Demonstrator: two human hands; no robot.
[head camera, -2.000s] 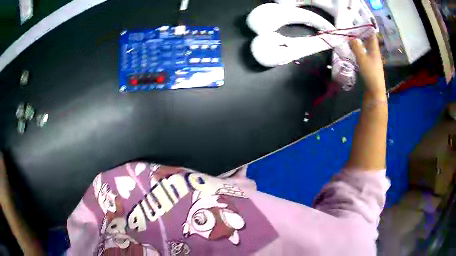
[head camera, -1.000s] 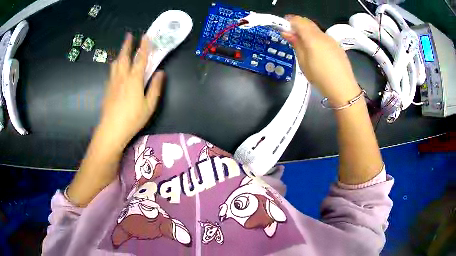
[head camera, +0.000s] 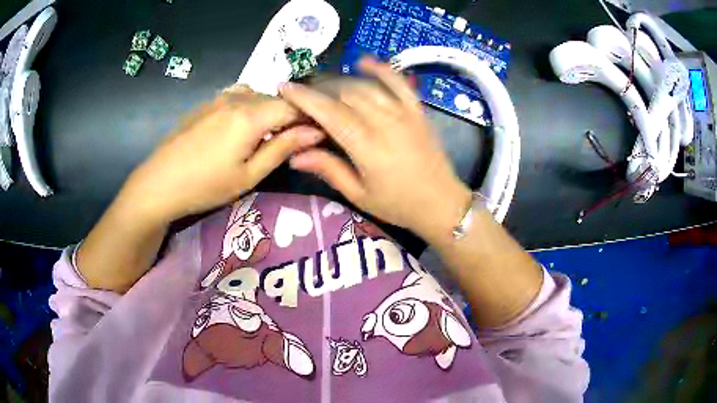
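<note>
A white housing half (head camera: 271, 49) lies at the top centre with its round wide end up; its lower part is hidden behind my hands. A small green control board (head camera: 302, 61) shows over it. My left hand (head camera: 208, 149) lies across the narrow part of the housing, fingers curled; what it holds cannot be told. My right hand (head camera: 377, 142) is blurred and meets my left hand, fingers partly spread. A white joined curved arm (head camera: 507, 118) arcs right of my right hand, over the edge of the blue test board (head camera: 393, 27).
A pile of white curved arms (head camera: 652, 102) with red and black wires lies at the right, beside a box with a lit blue screen (head camera: 698, 90). Several loose green boards (head camera: 158, 48) lie at upper left. Stacked white shells (head camera: 27, 118) stand at the far left.
My right hand has let go of the curved arm's wired end and moved left to my left hand. My left hand has moved right. The green board now shows over the housing.
</note>
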